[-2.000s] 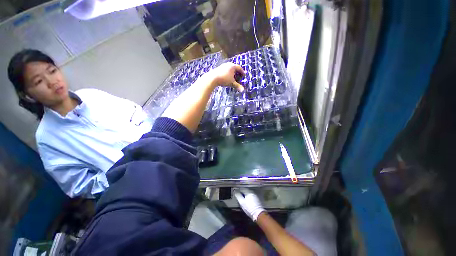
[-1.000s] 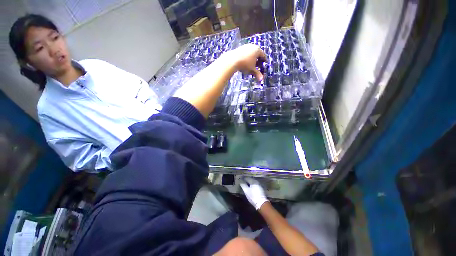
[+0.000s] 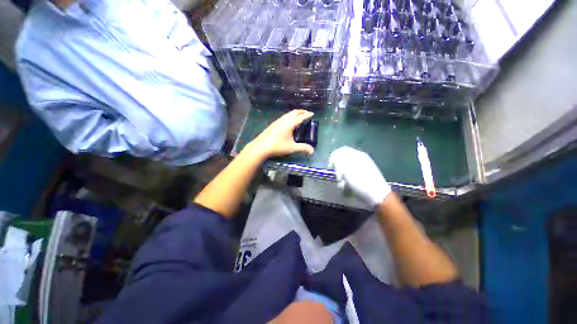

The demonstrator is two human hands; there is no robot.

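Observation:
Black moulded parts (image 3: 307,133) sit on the green bench top near its front left. My bare left hand (image 3: 288,135) is around them, index finger at their far end and thumb at their near end. My right hand (image 3: 359,175), in a white glove, is at the bench's front edge with its fingers bent; whether it holds anything is hidden. A white-and-orange pen-like cutter (image 3: 426,167) lies at the right of the bench. Clear trays with black parts stand in a left stack (image 3: 278,54) and a right stack (image 3: 411,63) at the back.
A person in a light blue smock (image 3: 120,82) is close at the left of the bench. The bench has a raised metal edge (image 3: 471,142) on the right, beside a pale panel. A blue machine frame (image 3: 519,234) is at the right. Papers (image 3: 16,272) lie at the lower left.
My left hand has come back from the right tray stack to the black parts at the front left. My gloved right hand has risen from below the bench to its front edge. The view has tilted down.

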